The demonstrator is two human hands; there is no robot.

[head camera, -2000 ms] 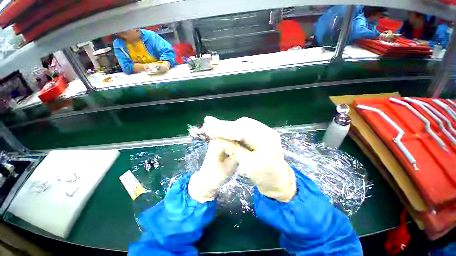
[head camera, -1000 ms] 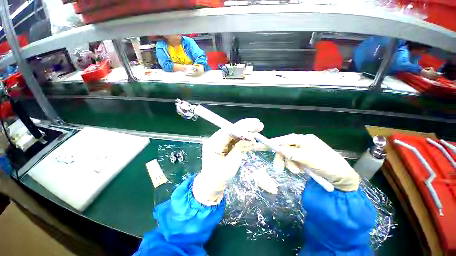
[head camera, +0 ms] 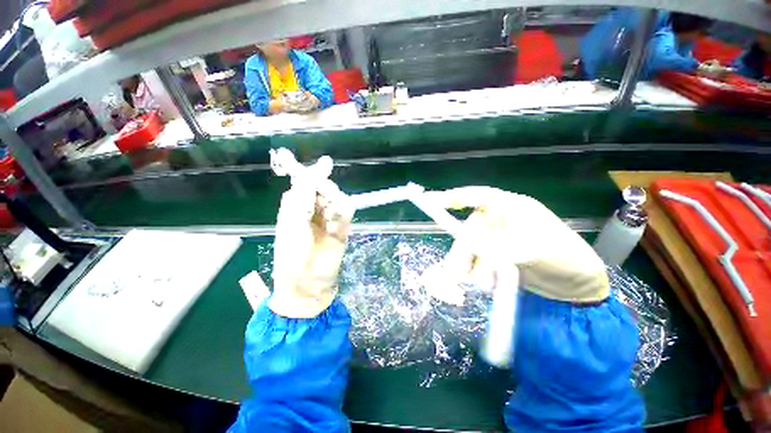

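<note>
A white bent arm [head camera: 383,198] is held in the air between my two gloved hands, over the clear plastic film [head camera: 389,292]. My left hand [head camera: 310,241] is closed on its left part; a small pale bundle shows above those fingers. My right hand [head camera: 524,241] holds the arm right of its bend, and its fingertips are partly hidden. A blurred white length hangs down below my right hand; it looks like the arm's other end.
A white foam pad [head camera: 139,296] with small wire-like parts lies left. A pale card [head camera: 254,289] is beside my left wrist. A bottle [head camera: 621,232] and red trays [head camera: 706,245] with white arms are right. The conveyor [head camera: 473,169] runs behind, under a metal shelf [head camera: 406,25]; people sit beyond.
The arm was a long slanted piece across both hands; now its bend shows between them. My left hand has moved left and up, and the bundle end is mostly behind it.
</note>
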